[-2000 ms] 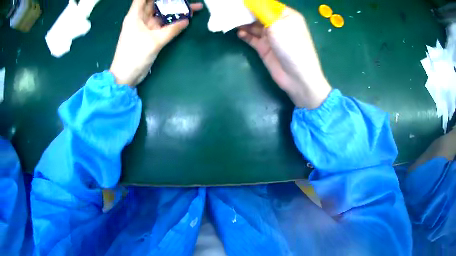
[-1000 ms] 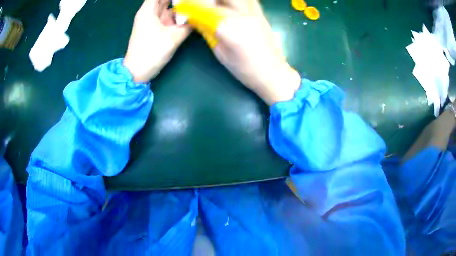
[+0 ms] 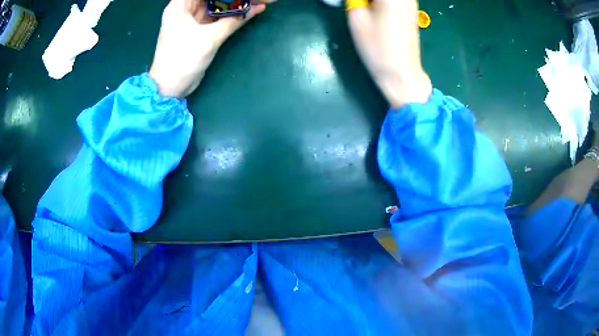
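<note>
My left hand [image 3: 190,39] holds a small black rounded device [image 3: 228,6] at the top edge of the picture. Coloured spots show on its dark face, and its upper part is cut off. My right hand [image 3: 389,42] is at the top edge, well to the right of the device and apart from it. A yellow finger cot [image 3: 358,4] shows on it. Its fingertips are cut off by the picture's edge. A bit of white shows beside the yellow cot, too little to tell what it is.
A crumpled white wipe [image 3: 69,42] lies on the green mat [image 3: 276,197] at the left. A labelled container [image 3: 18,29] is at the far left. A jagged white pile [image 3: 568,98] lies at the right, near another person's forearm [image 3: 568,180]. An orange-yellow disc [image 3: 423,19] lies beside my right hand.
My right hand first came over to the device in my left hand, then moved back right, away from it. The white patch seen earlier on the device's face no longer shows; the face is dark with coloured spots.
</note>
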